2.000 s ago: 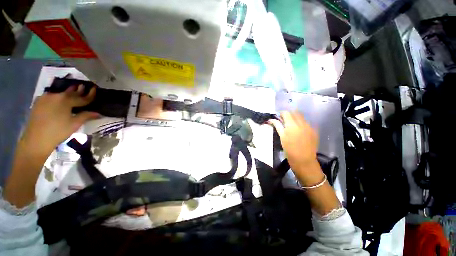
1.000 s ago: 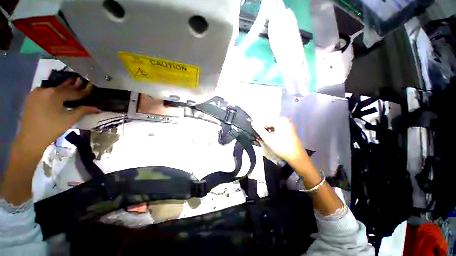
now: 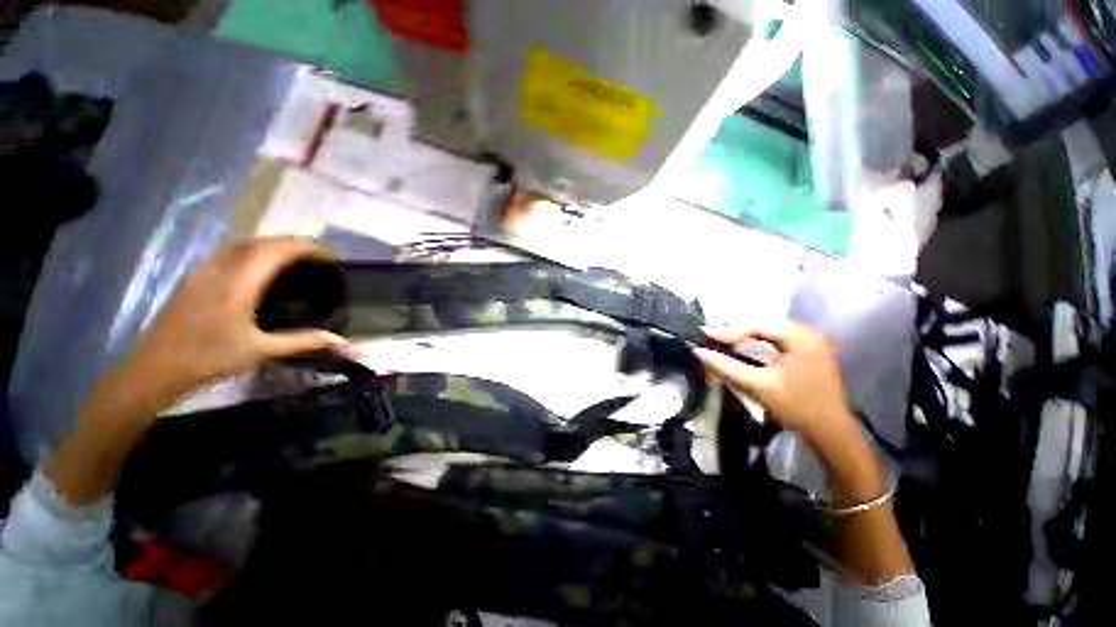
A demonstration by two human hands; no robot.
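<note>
A camouflage shoulder strap (image 3: 490,294) with black webbing is stretched between my two hands, in front of the machine head (image 3: 600,74). My left hand (image 3: 226,319) is curled around its dark left end. My right hand (image 3: 789,380) pinches the black webbing at its right end between thumb and fingers. A black loop of webbing (image 3: 673,367) hangs below near my right hand. A second padded camouflage strap (image 3: 453,410) lies nearer to me on the white work plate (image 3: 404,355). The picture is blurred.
More dark camouflage straps (image 3: 551,527) lie along the near edge. A heap of black webbing pieces (image 3: 979,429) is at the right. A control screen (image 3: 1028,61) stands upper right. A pale strip (image 3: 832,123) hangs right of the head. A shiny grey surface (image 3: 159,221) is at the left.
The held strap has come out from under the machine head toward me, with both hands still on it. The view has turned left, so the head now appears further right and higher.
</note>
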